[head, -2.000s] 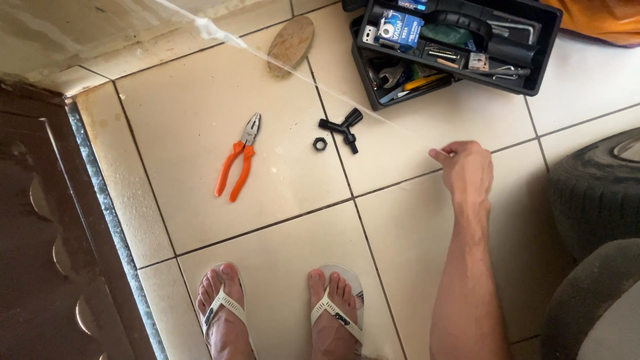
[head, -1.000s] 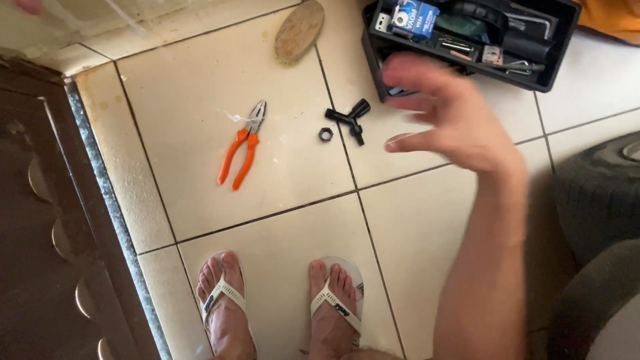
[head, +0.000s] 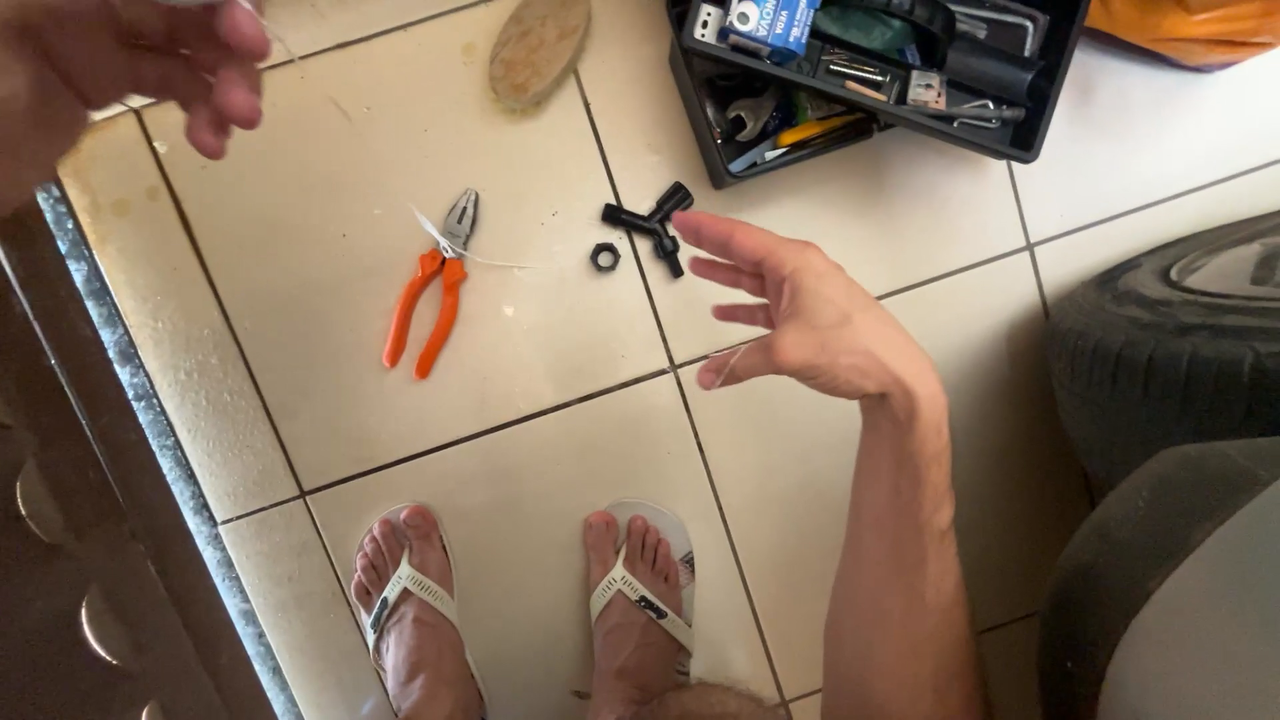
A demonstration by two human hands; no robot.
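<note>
My right hand is spread over the floor tiles, fingers apart, with a thin whitish strand near its thumb. Its fingertips look close to a black plastic Y-shaped fitting; a black nut lies beside that fitting. Combination pliers with orange handles lie on the tiles, with a thin white strip across their pivot. My left hand is blurred and cut off at the upper left edge. Thin white material shows at its fingers, but whether it is gripped is unclear.
A black toolbox with trays of small tools stands at the top. A worn oval object lies left of it. On the right is a tire; a brown metal door or gate borders the left. My feet in flip-flops are below.
The right hand's fingers have opened from the pinch seen two seconds ago. The white strand that stretched toward the upper left is gone from there, and a strip now lies across the pliers. My left hand has come into view.
</note>
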